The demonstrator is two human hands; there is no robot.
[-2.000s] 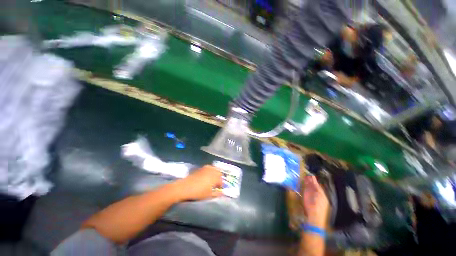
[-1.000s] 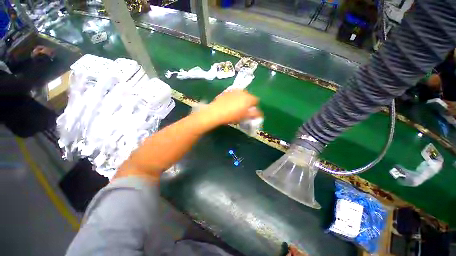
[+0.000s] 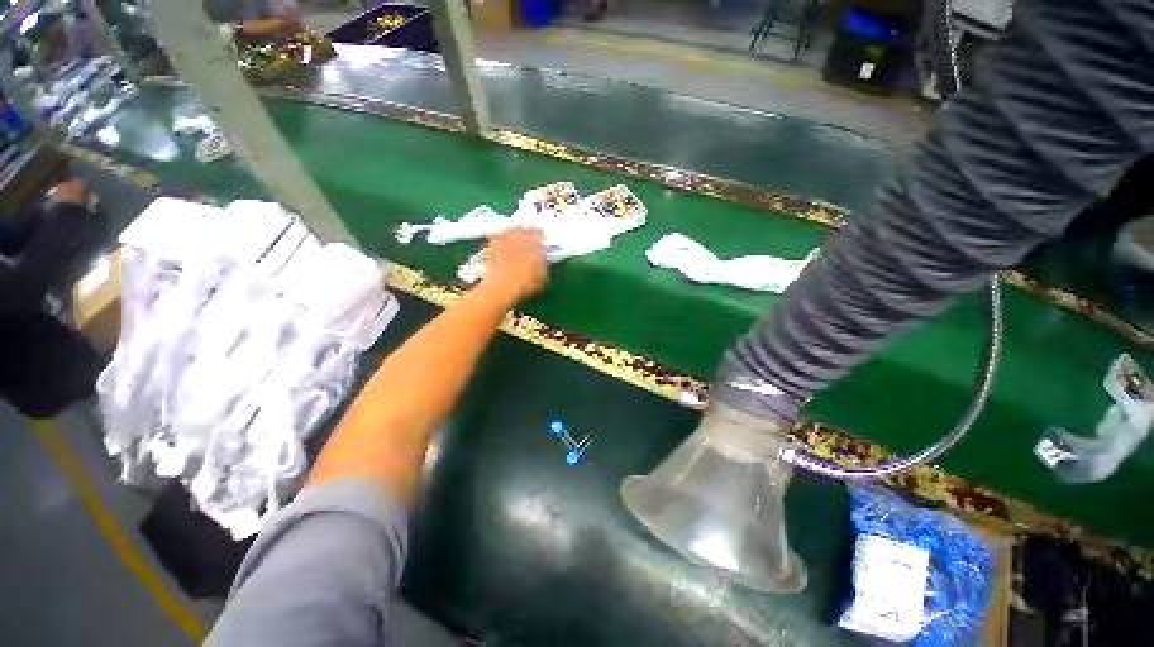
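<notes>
My left hand [image 3: 515, 266] is bare and reaches over the bright green belt. It touches or overlaps the white bagged cords [image 3: 576, 235] of two open power strips [image 3: 614, 206]; its fingers are blurred, so a grip cannot be told. A white end [image 3: 475, 268] shows beside the hand. Another white bagged cord [image 3: 728, 266] lies on the belt to the right, one end behind the hose. Two small blue disc components [image 3: 566, 442] with wire legs lie on the dark green bench. My right hand is out of the picture.
A stack of white power strips [image 3: 241, 341] stands left. The fume hood [image 3: 715, 499] on its grey hose [image 3: 936, 215] hangs over the bench. A bag of blue components [image 3: 918, 569] lies lower right. Another open strip [image 3: 1126, 379] is on the belt. A person's hand [image 3: 70, 192] shows far left.
The white piece in my left hand has left the bench side. My left hand has moved left and farther over the belt. A bagged cord now lies to its right. The view has shifted.
</notes>
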